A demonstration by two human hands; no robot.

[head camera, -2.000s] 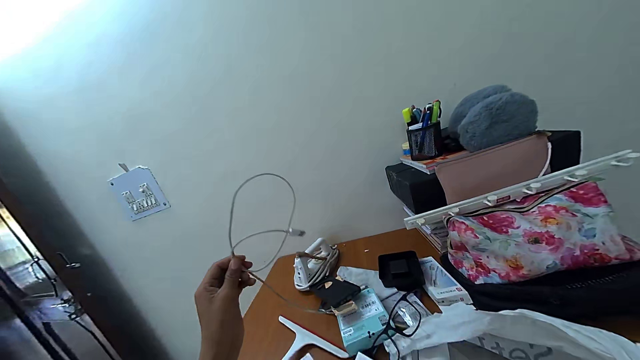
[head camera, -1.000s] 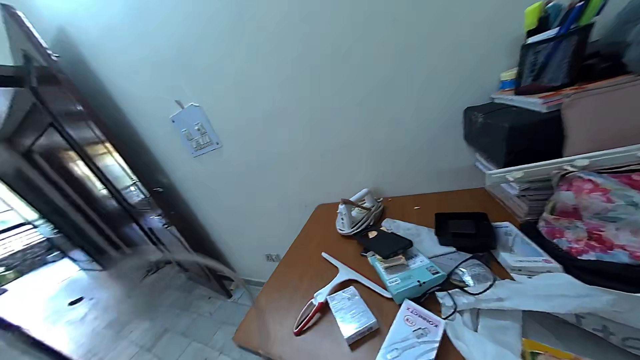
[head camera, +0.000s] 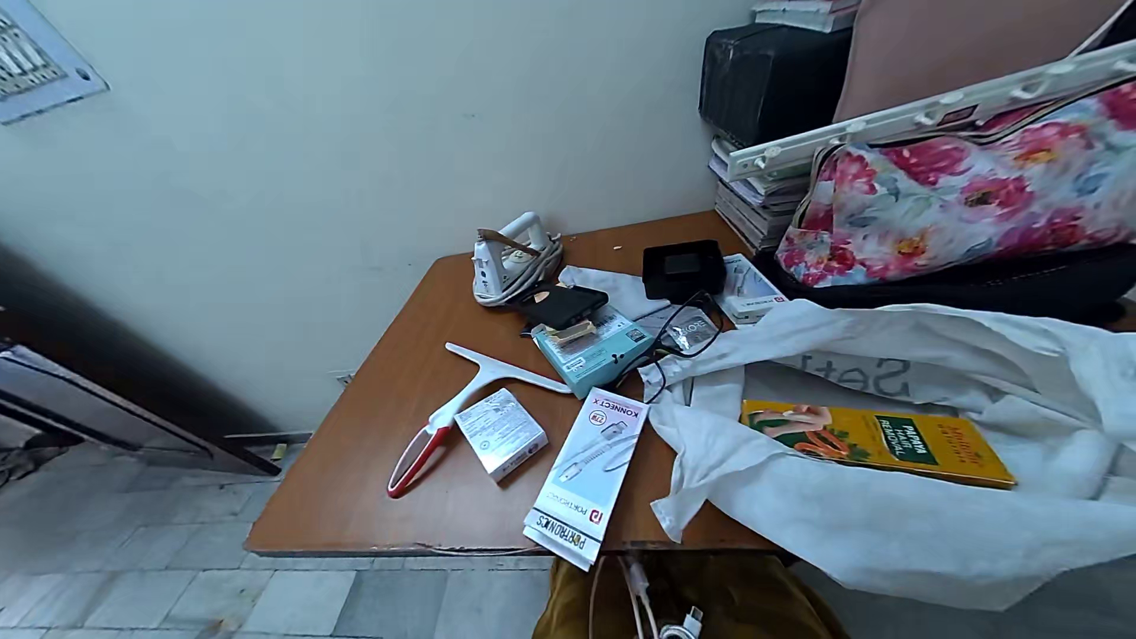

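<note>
Neither of my hands shows in the head view now. A white cable with a USB-type plug (head camera: 692, 621) lies over the brown cloth (head camera: 745, 590) of my lap, just below the table edge. On the wooden table (head camera: 355, 479) are a Portronics cable box (head camera: 593, 470), a small white box (head camera: 501, 432) and a white squeegee with a red handle (head camera: 453, 410). Behind them a black wallet-like item (head camera: 561, 304) lies partly over a teal box (head camera: 596, 351). A yellow hair-removal box (head camera: 879, 444) rests on a white plastic bag (head camera: 852, 524).
At the back stand a white clothes iron (head camera: 515, 262) with its cord wrapped round and a black square case (head camera: 683, 270). Eyeglasses (head camera: 688, 333) lie near the bag. To the right are a floral bag (head camera: 967, 191), a white hook rail (head camera: 932, 111) and stacked papers (head camera: 754, 209).
Two seconds ago a raised hand held a looped, light cable; now no hand is in view and a white cable lies on my lap. The view has swung down to the table.
</note>
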